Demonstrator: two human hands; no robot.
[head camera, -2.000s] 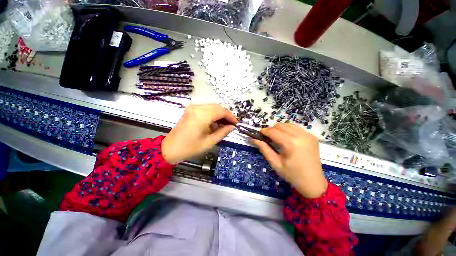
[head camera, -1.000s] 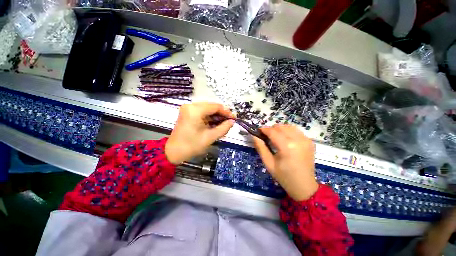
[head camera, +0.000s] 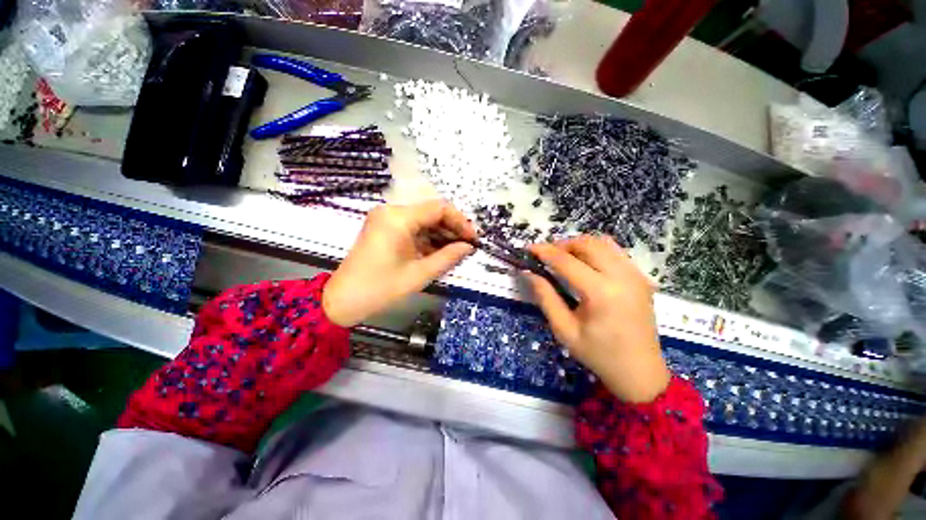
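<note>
My left hand (head camera: 391, 259) is bare and holds a thin dark component strip (head camera: 437, 238) between thumb and fingers, mostly hidden by them. My right hand (head camera: 601, 310) holds slim dark tweezers (head camera: 538, 270), whose tip points left to the strip's end at my left fingertips. Whether the tip touches the strip is too small to tell. A small heap of tiny dark components (head camera: 505, 219) lies in the trough just behind the tweezers. More dark reddish-brown strips (head camera: 335, 166) lie stacked to the left.
Blue-handled cutters (head camera: 303, 95) lie beside a black tray (head camera: 188, 112). White connectors (head camera: 462, 142), grey-black leaded parts (head camera: 609, 175) and a greenish heap (head camera: 717, 249) follow rightward. Blue circuit boards (head camera: 498, 340) line the rail. Bags (head camera: 853, 244) stand right. Another person's arm (head camera: 894, 482) shows lower right.
Both hands stay close together over the trough's front edge, with small shifts. My right hand and the tweezers have moved slightly right, away from my left fingertips, since the last earlier frame.
</note>
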